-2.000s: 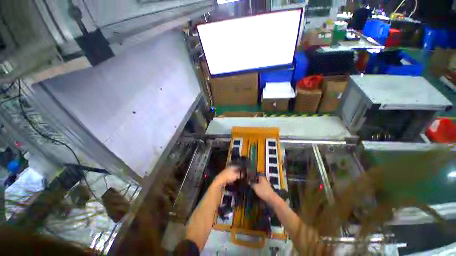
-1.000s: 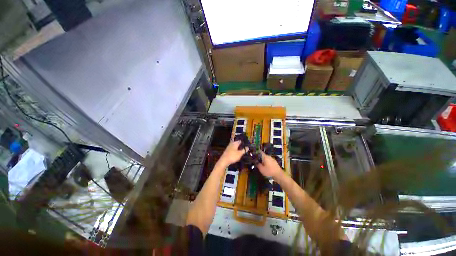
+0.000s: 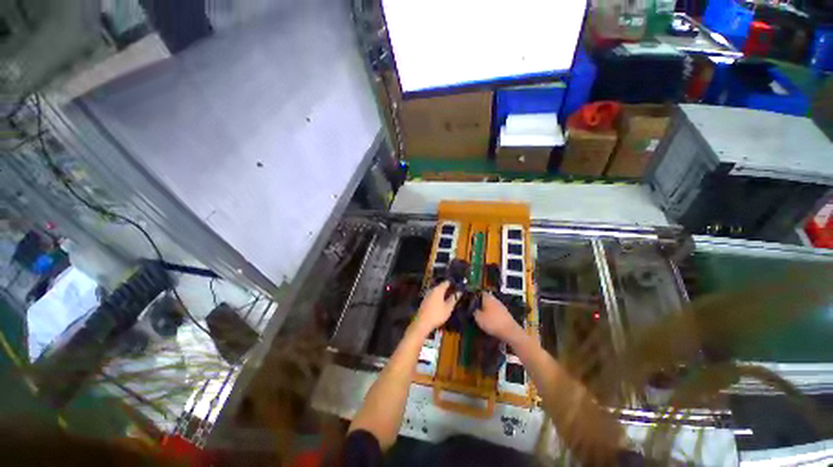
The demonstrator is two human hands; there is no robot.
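Note:
The orange test fixture [image 3: 484, 212] lies lengthwise on the rails in front of me, with white-framed black sockets [image 3: 513, 249] along both long sides and a green circuit strip [image 3: 478, 251] down its centre. My left hand [image 3: 439, 306] is over the fixture's left half, shut on black units [image 3: 458, 272]. My right hand [image 3: 494, 317] is beside it over the right half, its fingers on the same dark cluster. More dark units or cords hang below and between the hands. Single units and cords cannot be told apart.
A large pale cabinet panel [image 3: 247, 137] stands at the left. A bright monitor [image 3: 484, 41] is beyond the fixture, with cardboard boxes [image 3: 446, 123] under it. Metal rails [image 3: 610, 283] run at the right, near a grey cabinet [image 3: 758, 141]. A keyboard [image 3: 119, 306] is at the lower left. Blurred strands cross the lower view.
Over the last two seconds both hands have moved up the fixture, away from me, with the dark cluster. More sockets near the fixture's close end have come into view. The camera view has also shifted.

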